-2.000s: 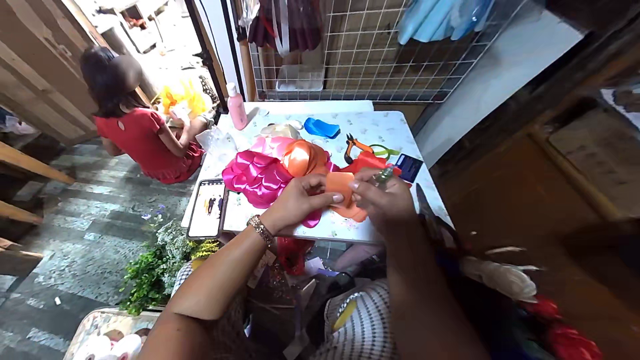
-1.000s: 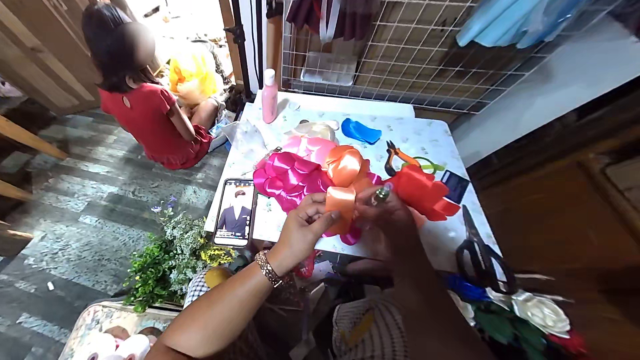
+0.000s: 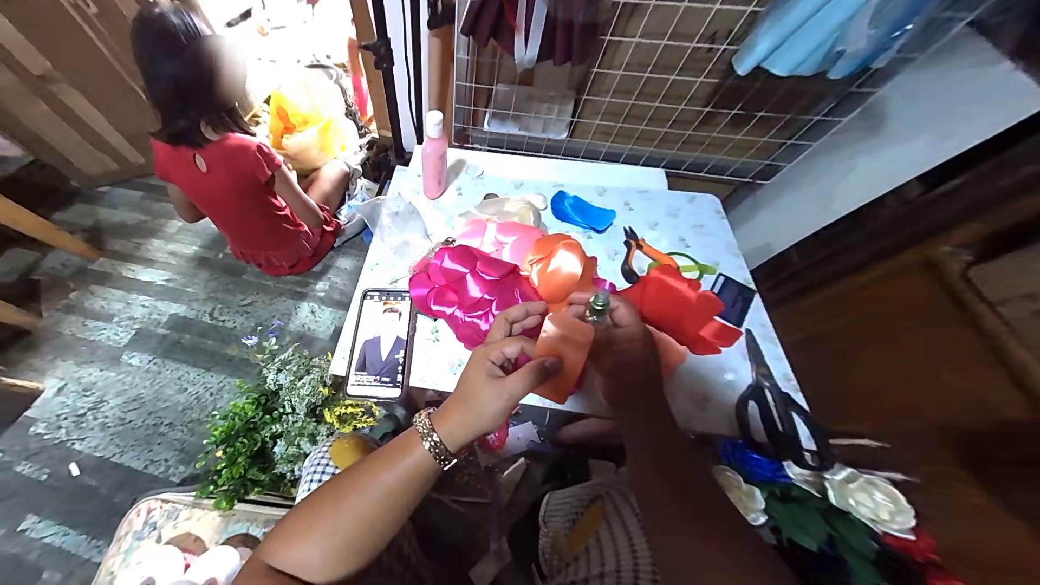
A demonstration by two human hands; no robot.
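Note:
My left hand [image 3: 508,366] pinches a flat orange satin petal [image 3: 565,349] between thumb and fingers. At the petal's upper right, my right hand [image 3: 621,333] holds a small object with a greenish, shiny top [image 3: 599,304], perhaps a lighter; its lower part is hidden in the fist. Behind the hands lie an orange satin petal cluster [image 3: 559,264], magenta satin petals [image 3: 467,292] and light pink petals [image 3: 500,237]. Red petals [image 3: 678,305] lie to the right, beside orange-and-black pliers [image 3: 642,250]. A blue petal piece [image 3: 582,211] rests farther back.
A phone [image 3: 380,345] lies at the table's left edge, and a pink bottle [image 3: 435,158] stands at the back. Black scissors [image 3: 776,414] lie at the right edge near fabric roses [image 3: 869,497]. Artificial greenery [image 3: 260,422] is lower left. A person [image 3: 236,179] sits on the floor.
The view has moved closer to the table. The orange petal stays in my left hand, now with its broad face more visible. My right hand still holds the small object.

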